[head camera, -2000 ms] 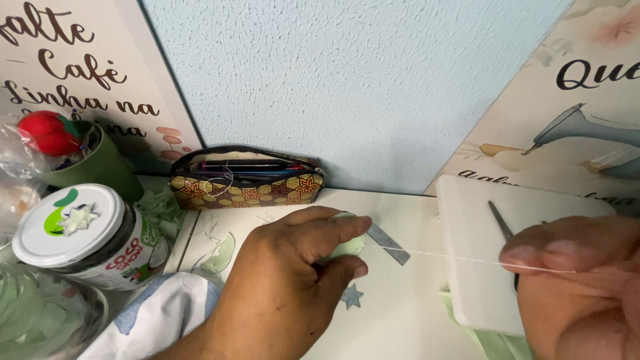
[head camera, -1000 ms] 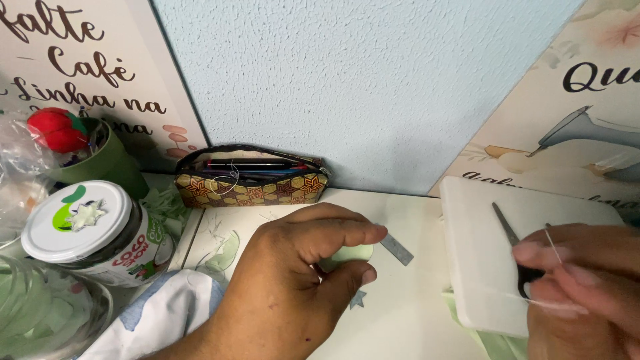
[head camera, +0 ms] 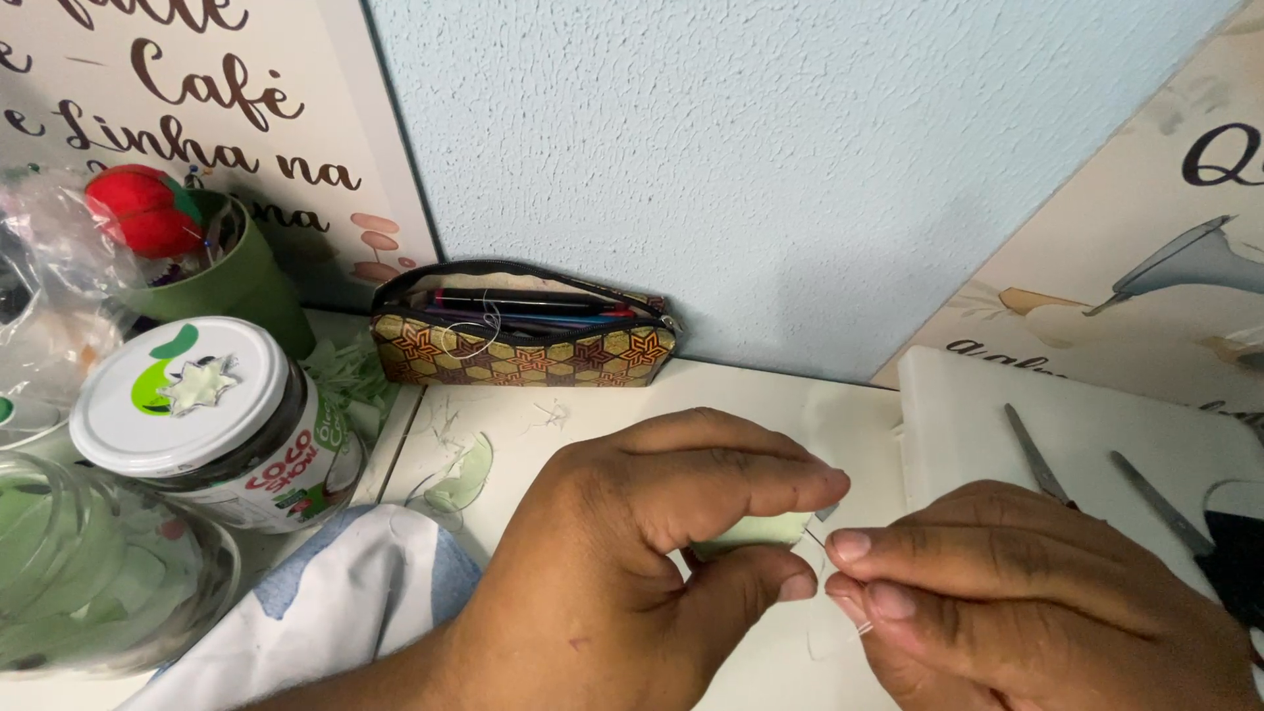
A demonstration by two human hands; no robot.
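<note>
A pale green fabric piece point(head camera: 755, 531) is pinched between the thumb and fingers of my left hand point(head camera: 671, 533), which hides most of it. My right hand point(head camera: 1007, 592) grips a thin sewing needle point(head camera: 815, 536) between thumb and index finger, its tip at the right edge of the fabric. White thread point(head camera: 865, 628) shows by the right fingertips. A bit of a grey piece point(head camera: 826, 513) shows just behind the fabric. Scissors point(head camera: 1037, 456) with open blades lie behind my right hand, on a white board point(head camera: 928, 434).
A patterned pencil case point(head camera: 523, 351) stands against the wall. At left are a lidded jar point(head camera: 178, 395) bearing a small star, a glass jar of green scraps point(head camera: 99, 583), a green pot point(head camera: 247, 286) with a red pincushion point(head camera: 143, 212), and white-blue cloth point(head camera: 346, 583). Green scraps point(head camera: 464, 474) lie nearby.
My right hand, holding thread stretched away from the fabric two seconds ago, has come back left to the fabric's edge. My left hand keeps its pinch.
</note>
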